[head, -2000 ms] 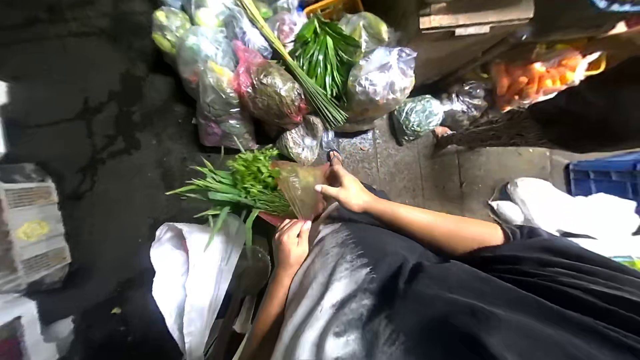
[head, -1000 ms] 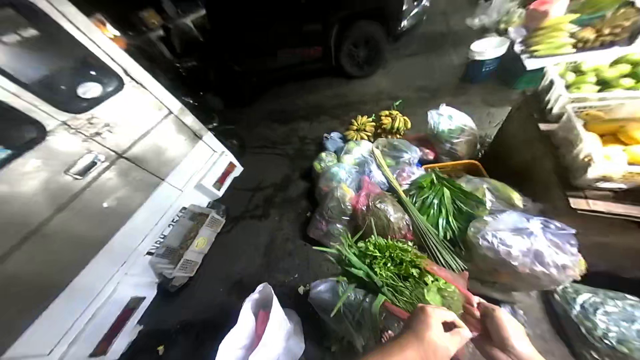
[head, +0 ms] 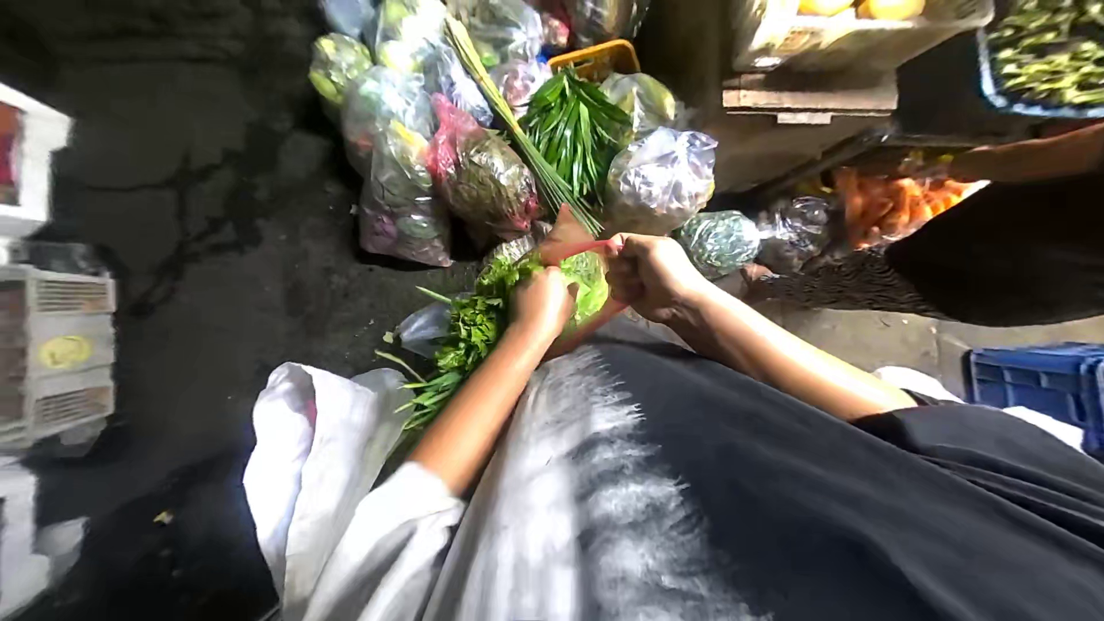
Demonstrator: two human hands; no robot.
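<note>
My right hand (head: 654, 274) is closed on the red edge of a thin plastic bag (head: 576, 241), just right of a bunch of leafy greens. My left hand (head: 542, 304) lies over the greens at the bag's mouth, its fingers curled; whether it grips the bag or the stems is hard to tell. The leafy greens (head: 470, 332) spread out to the left of the bag and beneath my left forearm, with long green leaves below them. Pale green leaves show through the bag between both hands.
Beyond my hands lie bagged vegetables (head: 492, 181), long green stalks (head: 517, 129) and dark green leaves (head: 573, 125). A white sack (head: 319, 440) stands at lower left. At right are a bag of carrots (head: 897, 207), another person's arm (head: 1035, 159) and a blue crate (head: 1026, 379).
The view swung up to a vehicle and back. Compared with two seconds ago, my left hand has moved from the bag's lower edge onto the greens, and more of the bag's red edge is pulled up.
</note>
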